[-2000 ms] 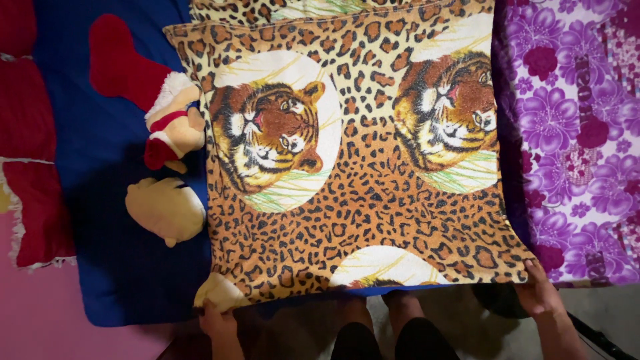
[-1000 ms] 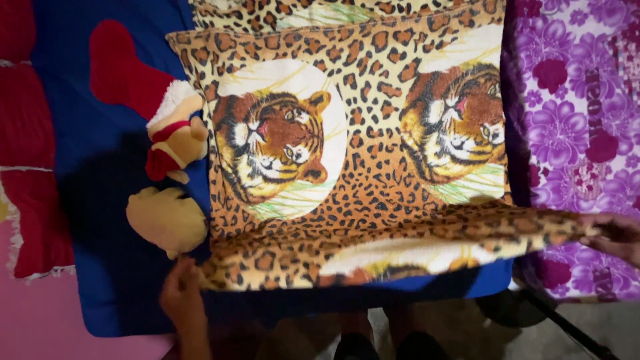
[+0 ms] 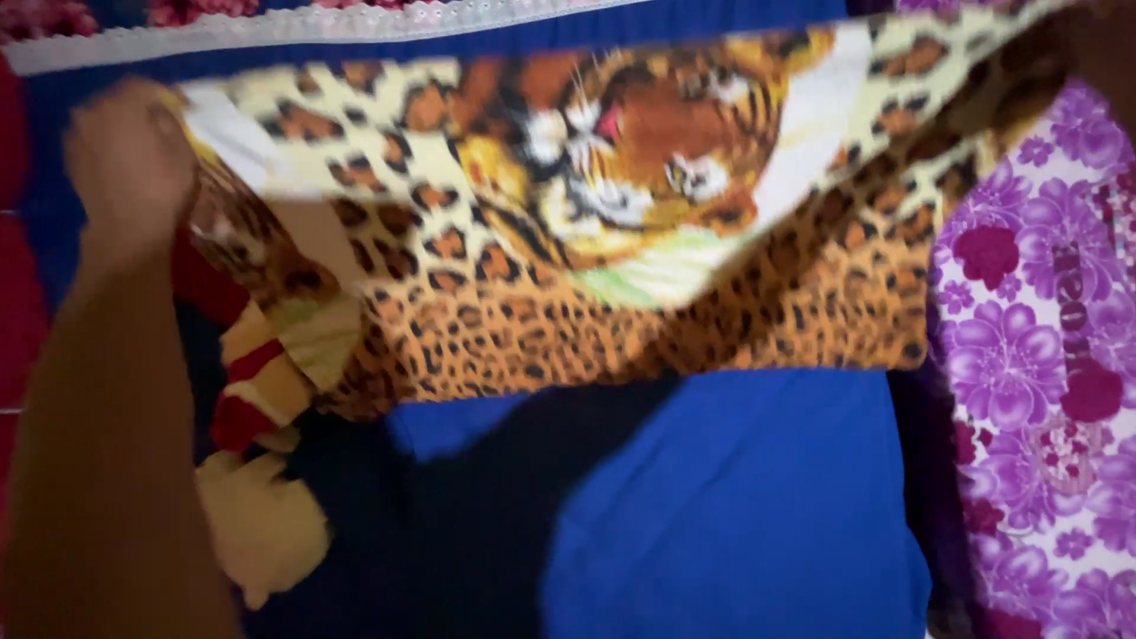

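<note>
A cloth with tiger faces and leopard spots [image 3: 621, 177] stretches between my hands above a blue cloth [image 3: 745, 506]. My left hand [image 3: 133, 160], somewhat blurred, is closed on its upper left corner. At the top right, dark and cut off by the frame edge, my right hand [image 3: 1100, 53] is at the opposite corner; its fingers cannot be made out, but the fabric is drawn up tight to it. Below the left part of the cloth lies a red and tan plush toy [image 3: 257, 382], partly covered, and under that a pale yellow plush piece [image 3: 266, 524].
To the right is a purple and white flowered cloth [image 3: 1012, 355]. Red fabric [image 3: 18, 302] runs along the left edge. A white lace trim [image 3: 266, 34] crosses the top beside pinkish-red flowered fabric [image 3: 204, 9]. A dark shadow falls over the blue cloth.
Both hands have moved from the cloth's near edge toward the far side, lifting the cloth. The blue cloth it covered now shows. The view has shifted.
</note>
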